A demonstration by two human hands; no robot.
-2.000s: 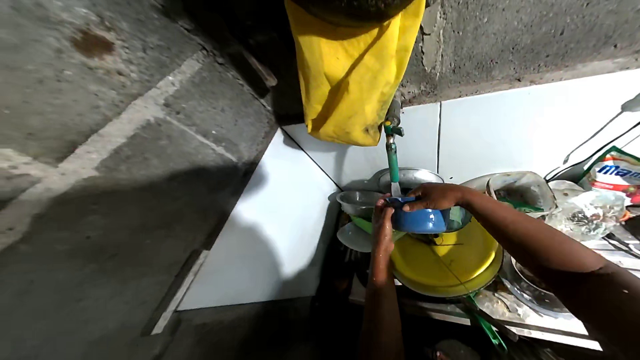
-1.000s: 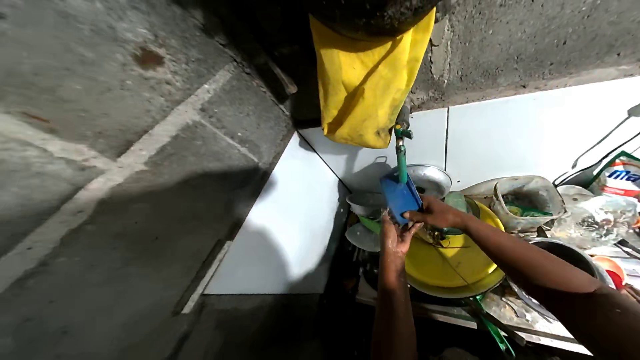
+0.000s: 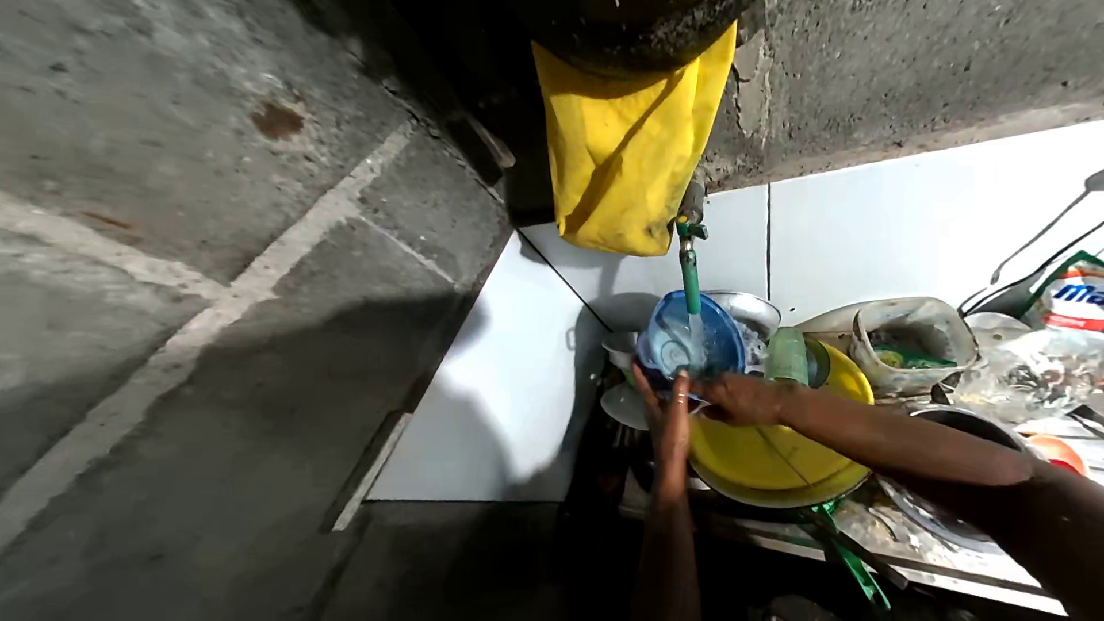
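Both my hands are on a blue plastic bowl (image 3: 655, 332), its open side facing the tap. My left hand (image 3: 668, 418) supports it from below, and my right hand (image 3: 737, 398) grips the edge nearest me. Water runs into the bowl from a green hose (image 3: 691, 289) fitted to a tap (image 3: 689, 228). To the right below the bowl lies a large yellow basin (image 3: 776, 461), partly hidden by my right forearm. A green plastic cup (image 3: 786, 355) stands at the basin's far side, beside a metal bowl (image 3: 750, 309).
A yellow cloth (image 3: 634, 164) hangs above the tap. At the right are a cut plastic container (image 3: 918, 345), clear plastic bags (image 3: 1031, 371), a metal pot (image 3: 966, 427) and an orange cup (image 3: 1056, 450). A green handle (image 3: 858, 573) juts out below the basin. White tiles (image 3: 483, 405) line the wall.
The blue bowl has turned: one second ago it showed as a narrow blue shape under the hose, and now its inside shows with water running in. Both hands have stayed near the tap.
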